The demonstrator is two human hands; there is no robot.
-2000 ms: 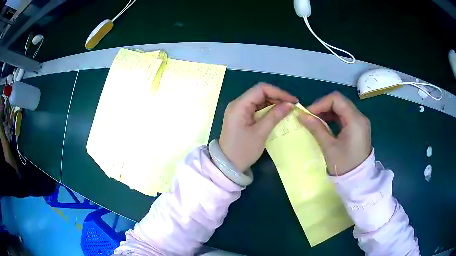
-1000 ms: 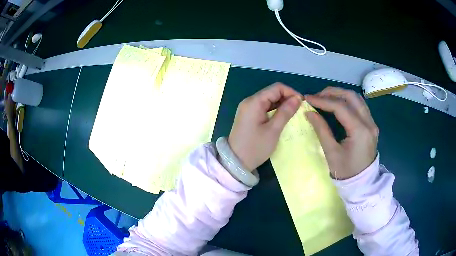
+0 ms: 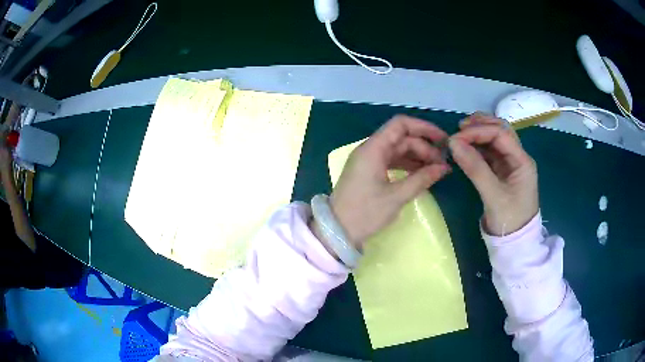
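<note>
A yellow sheet (image 3: 410,283) lies in front of me on the green table, its upper part behind my left hand and its right edge curved. My left hand (image 3: 396,177) is over the sheet's top, thumb and fingers bent. My right hand (image 3: 501,166) is just right of it, thumb and forefinger pinched close to my left fingertips. Anything between the fingertips is too small to make out. Whether my left hand grips the sheet is hidden. A white product with a yellow face (image 3: 527,106) sits on the grey rail behind my right hand.
A stack of pale yellow sheets (image 3: 219,177) lies at left. Products with cord loops (image 3: 106,68) are on the dark belt beyond the rail (image 3: 382,85). White scraps (image 3: 602,232) lie at right. A white bottle (image 3: 39,145), another person's arm and blue stools (image 3: 145,332) are at far left.
My hands have come away from the sheet's top edge, which was between my fingers. The sheet has shifted left and lies lower behind my left hand. Products on the belt have moved left.
</note>
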